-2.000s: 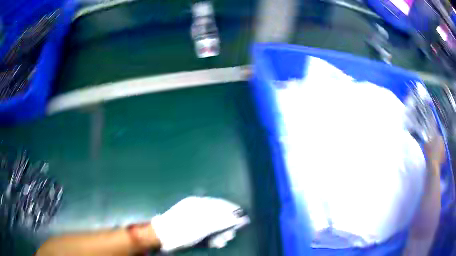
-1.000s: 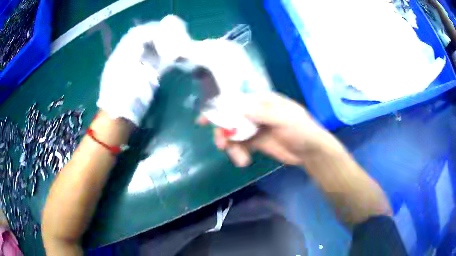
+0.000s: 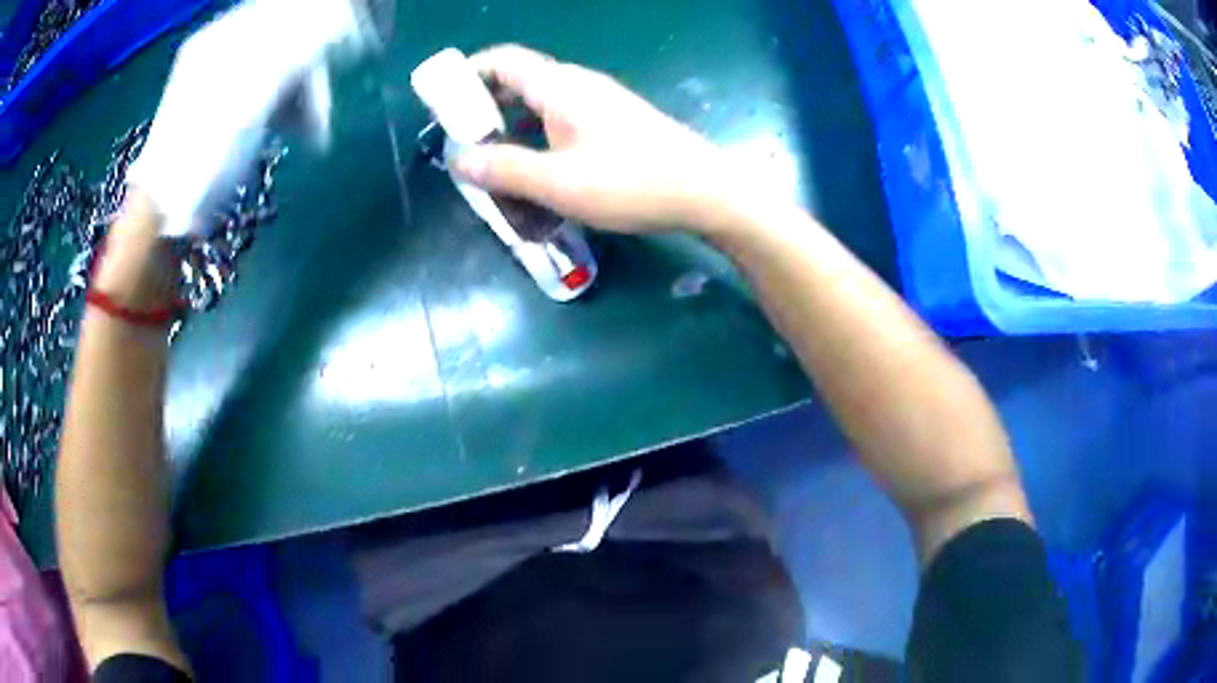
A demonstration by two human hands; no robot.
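My bare right hand (image 3: 601, 147) grips a white body (image 3: 534, 254) with a red spot near its lower end, on or just above the green bench at top centre. Grey metal shows along the body and a small dark part sticks out at its left side. My left hand (image 3: 247, 100), in a white glove with a red cord at the wrist, is at the upper left, above the edge of the pile of small metal parts (image 3: 47, 307). The glove is blurred and its fingertips are near the top edge, so I cannot tell whether it holds anything.
A blue tote (image 3: 981, 267) at the right holds glaring white material. A blue small-parts bin (image 3: 40, 100) is at the upper left. The green bench (image 3: 360, 467) curves along its front edge. Pink fabric shows at the lower left. Another blue tote (image 3: 1154, 587) is at the lower right.
My hands have moved apart. My left hand has gone left, away from the white body, to the parts pile. My right hand keeps the body and has moved up and left.
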